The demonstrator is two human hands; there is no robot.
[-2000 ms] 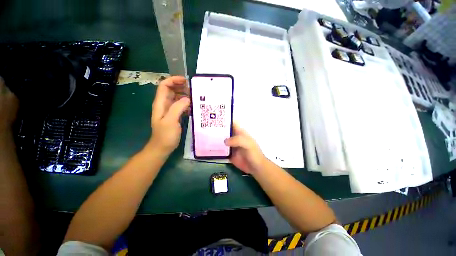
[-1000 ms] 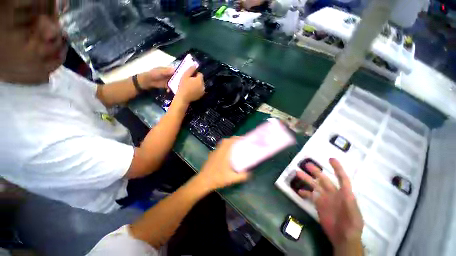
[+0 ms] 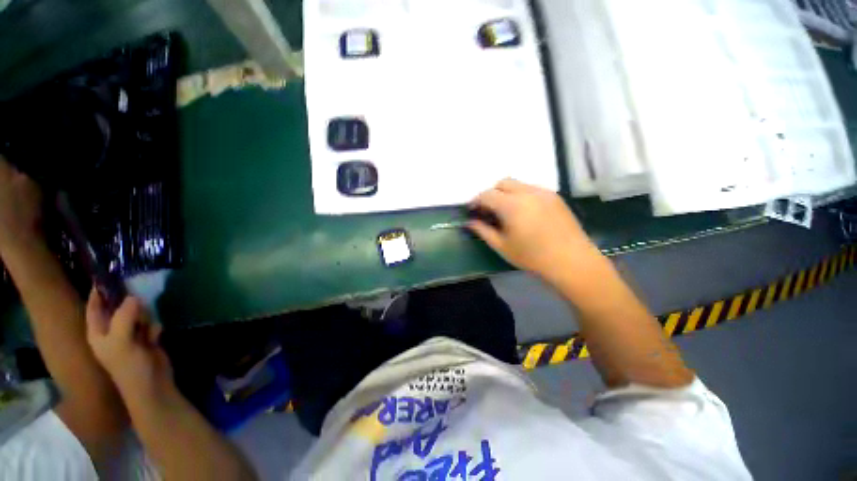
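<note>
My left hand [image 3: 122, 333] is at the lower left, closed around a dark smartphone [image 3: 92, 254] seen nearly edge-on and blurred. My right hand [image 3: 531, 225] is at the front edge of the white tray, its fingers closed on thin silver tweezers [image 3: 449, 225] whose end points left. An open watch body [image 3: 395, 248] with a white battery and a yellow strip lies on the green bench, left of the tweezers and not touched. Two more open watch bodies [image 3: 359, 43] [image 3: 499, 34] and two dark closed units [image 3: 349, 133] [image 3: 357, 178] lie in the white tray [image 3: 432, 122].
A shiny black blister tray [image 3: 150, 197] is at the left, with another person's hand [image 3: 19, 207] over its edge. Stacked white trays [image 3: 742, 103] stand at the right. A metal upright [image 3: 256, 36] and worn tape [image 3: 230, 83] are behind. Yellow-black floor striping [image 3: 752, 302] runs at lower right.
My left hand has carried the phone left and down, away from the white tray. My right hand has gone from open over the tray to gripping tweezers at its front edge. The view has turned down.
</note>
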